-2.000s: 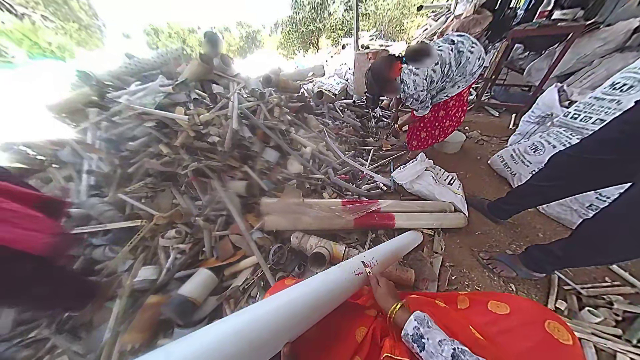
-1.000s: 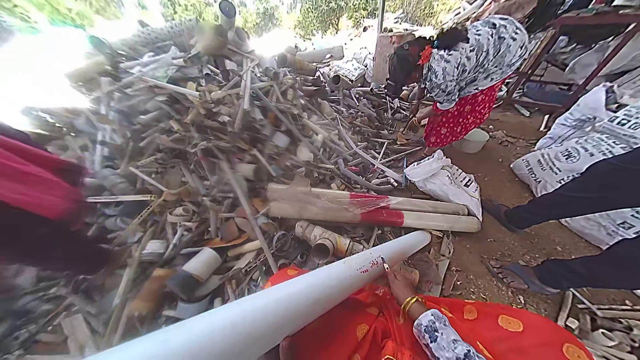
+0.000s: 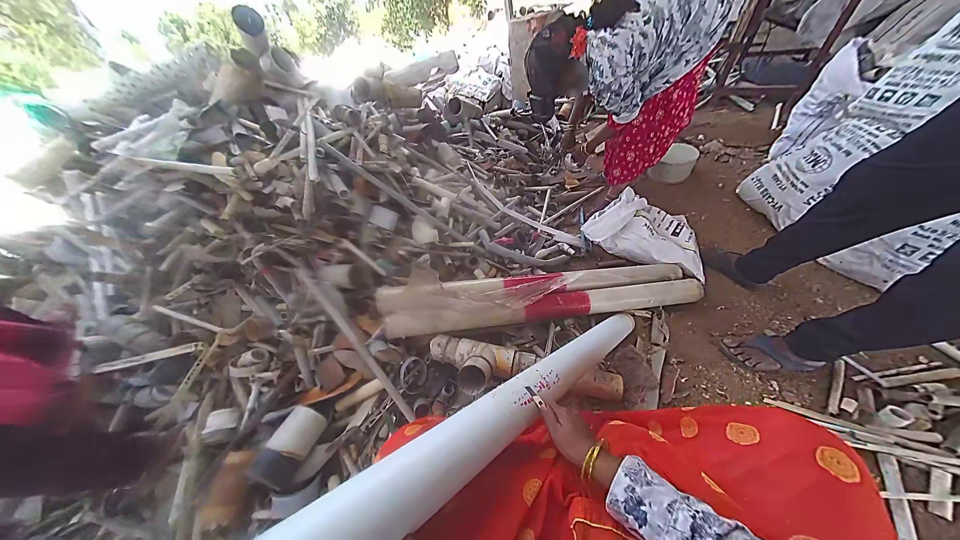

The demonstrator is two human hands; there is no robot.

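A long white plastic pipe (image 3: 457,442) lies slantwise over my lap, its far end pointing up and to the right. My right hand (image 3: 568,435), with yellow bangles at the wrist, is at the pipe's near side and holds a small thin blade-like tool (image 3: 535,396) against the wall. Red printed marks (image 3: 541,386) show on the pipe around the tool's tip. Orange-red cloth with round orange patterns (image 3: 720,457) covers my lap beneath the pipe. My left hand is out of the picture.
A large heap of scrap pipes and fittings (image 3: 300,225) fills the left. Two pipes with red bands (image 3: 555,304) lie beyond mine. A co-worker (image 3: 645,82) bends over the heap near a white bucket (image 3: 675,163). Someone's legs (image 3: 877,187) stand at right before printed sacks (image 3: 795,184).
My right hand and its small tool remain at the red marks on the pipe. The view has shifted slightly.
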